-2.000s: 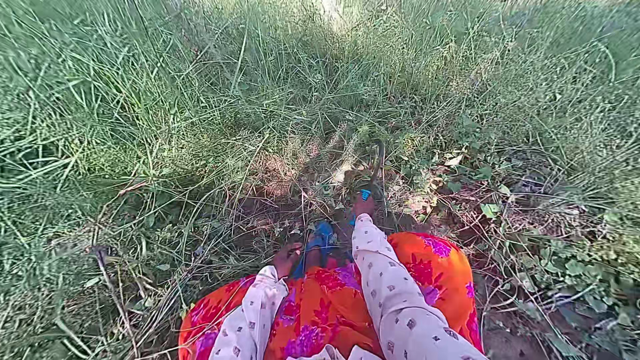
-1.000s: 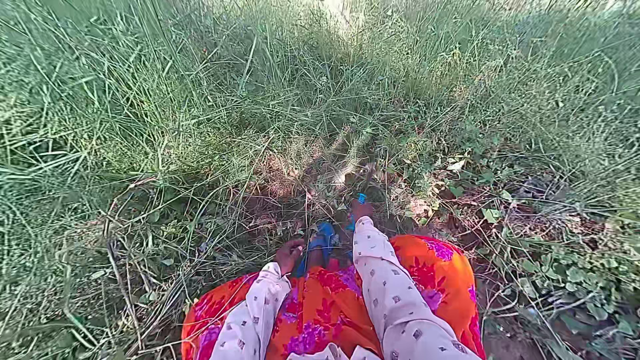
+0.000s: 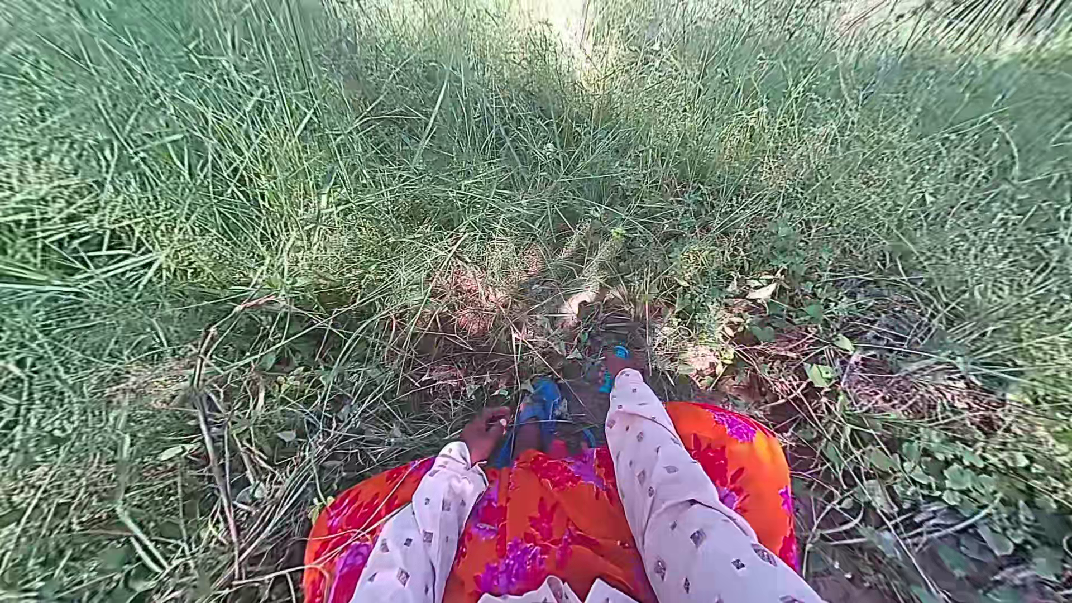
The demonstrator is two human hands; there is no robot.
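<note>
In the head view my right hand (image 3: pixel 621 363) is closed around a blue-handled tool (image 3: pixel 621 352); blue shows at both sides of the fist. Its blade cannot be made out against the shaded ground. My left hand (image 3: pixel 486 432) is low beside a blue shoe (image 3: pixel 543 402), its fingers partly curled; whether it holds anything cannot be told. Both arms wear white sleeves with small dark motifs. Between and beneath them spreads an orange cloth with magenta flowers (image 3: pixel 578 511) over my lap. Cut or flattened grass (image 3: pixel 528 327) and bare soil lie just ahead of the hands.
Tall green grass (image 3: pixel 335 167) stands ahead and on both sides. A dry, bent stem (image 3: pixel 209 444) lies at the left. Broad-leaved low plants (image 3: pixel 955 477) and dry stalks grow at the right. A sunlit patch (image 3: pixel 578 33) shows at the far top.
Two seconds ago a dark curved blade stood up beyond my right hand; it no longer shows plainly. My right hand has drawn slightly back towards me. My left hand stays near the shoe.
</note>
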